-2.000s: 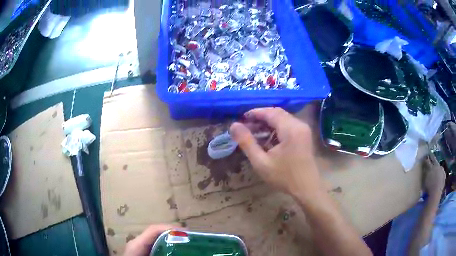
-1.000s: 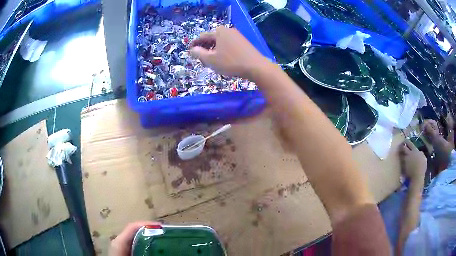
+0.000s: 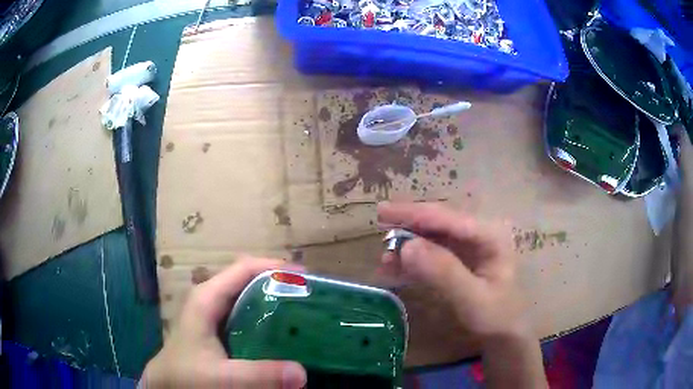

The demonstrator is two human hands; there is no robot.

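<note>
My left hand holds a glossy green housing with a pale rim at the bottom of the view. One red-and-silver trim piece sits at its upper left corner; its upper right corner has none. My right hand pinches a small silver trim piece between thumb and fingers, just above and right of the housing, not touching it. A translucent white cup stands on stained cardboard, with a white-ended applicator stick resting in it.
A blue bin of trim pieces stands at the back. A cloth-wrapped hammer lies left of the cardboard. Green housings with red trim are stacked at right. Another person's pale blue clothing shows at lower right.
My right hand has come back from the blue bin with a trim piece. My left hand and the housing show higher in view. The camera view has tilted down.
</note>
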